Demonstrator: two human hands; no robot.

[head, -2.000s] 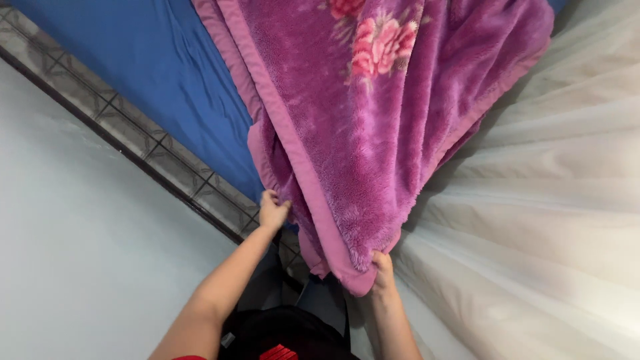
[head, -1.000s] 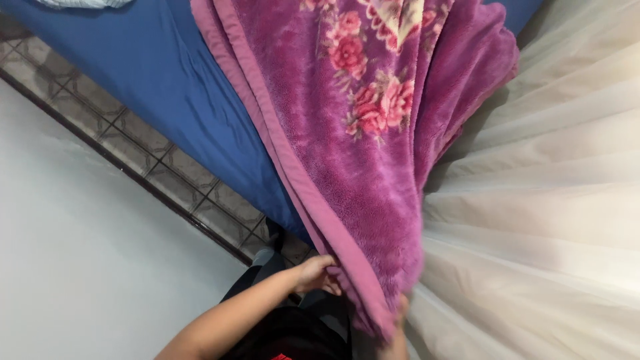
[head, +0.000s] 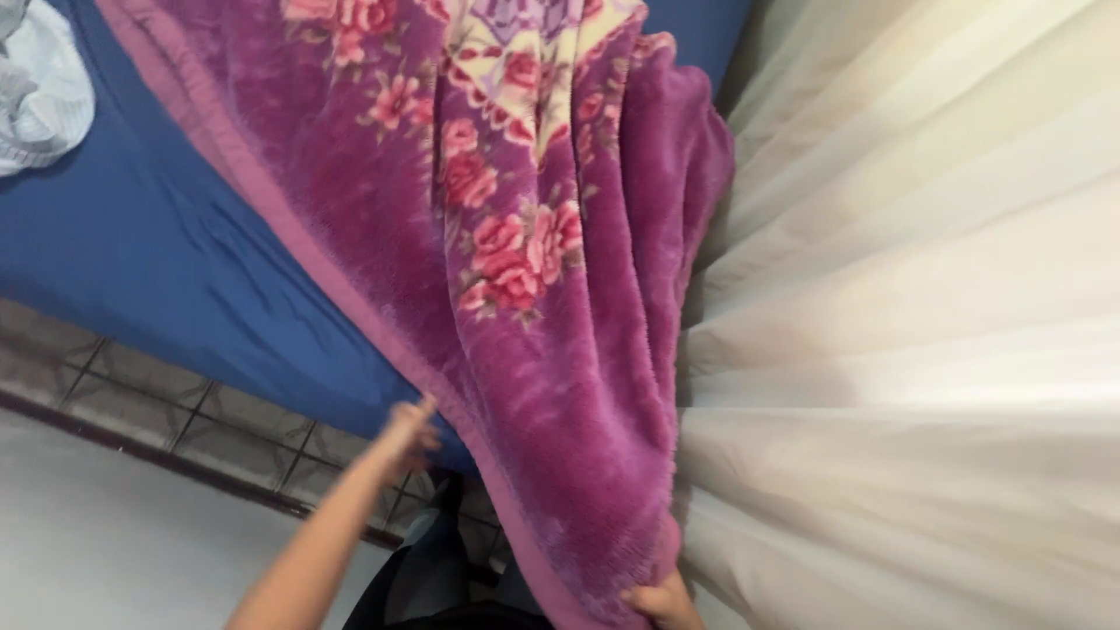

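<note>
A purple plush blanket (head: 560,394) with pink roses and a pink hem spreads over a bed with a blue sheet (head: 157,254), its lower corner hanging toward my body. My right hand (head: 661,602) grips that corner at the bottom, with the fingertips on the plush side. My left hand (head: 411,433), somewhat blurred, is beside the left hem with its fingers apart; whether a fingertip touches the hem I cannot tell.
A pale sheer curtain (head: 892,367) hangs along the right side. White and grey cloth (head: 44,96) lies on the blue sheet at upper left. Dark-grouted floor tiles (head: 236,420) and a pale wall (head: 105,525) are at lower left.
My left hand, on the blanket's hem a second ago, has let go and moved up and left along it. More of the rose pattern shows. The view has shifted toward the bed.
</note>
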